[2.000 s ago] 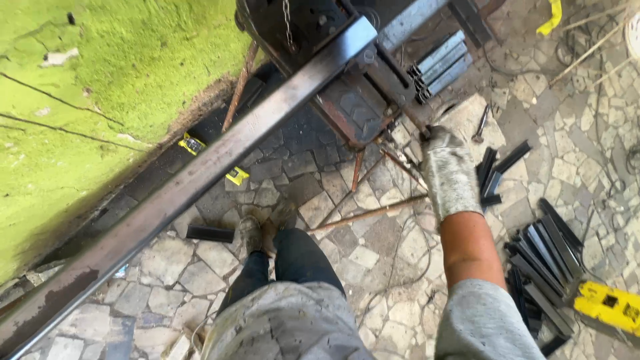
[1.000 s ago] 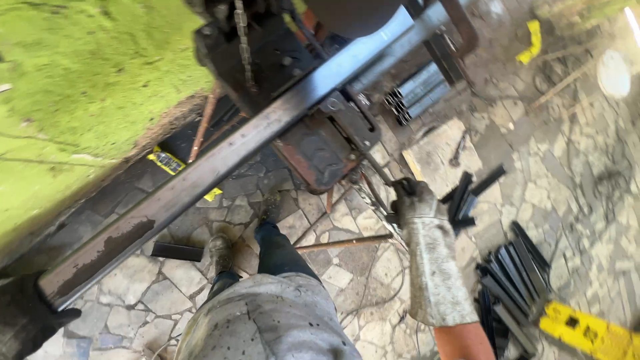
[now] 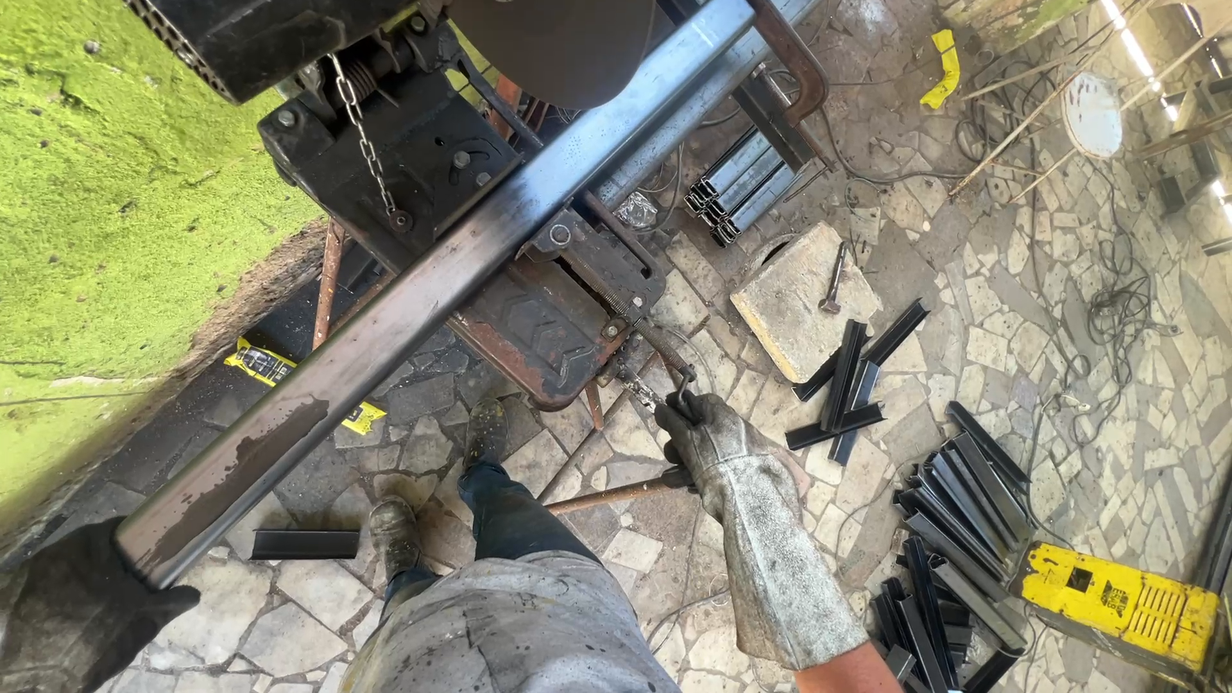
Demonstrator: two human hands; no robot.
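Note:
My left hand [image 3: 82, 606], in a dark glove, grips the near end of a long steel profile [image 3: 385, 298] at the lower left. That profile lies slantwise across the base of a chop saw [image 3: 385, 154], whose dark cutting disc [image 3: 558, 43] is above it at the top. My right hand [image 3: 707, 433], in a leather gauntlet, is closed on the crank handle [image 3: 685, 373] of the vise screw, just beyond the rusty base plate [image 3: 534, 337]. A chain hangs from the saw. A second steel profile [image 3: 674, 135] runs alongside the first one's far part.
Short channel offcuts [image 3: 962, 500] lie piled at the right, beside a yellow machine [image 3: 1116, 602]. A stone slab [image 3: 804, 298] with a hammer-like tool [image 3: 834, 279] and a stack of steel channels [image 3: 741, 183] are beyond the vise. A green wall [image 3: 125, 192] stands at the left. Cables cross the floor.
My left hand has come into view, holding the near end of the profile. My right hand stays at the vise handle, its wrist turned differently. The view has shifted.

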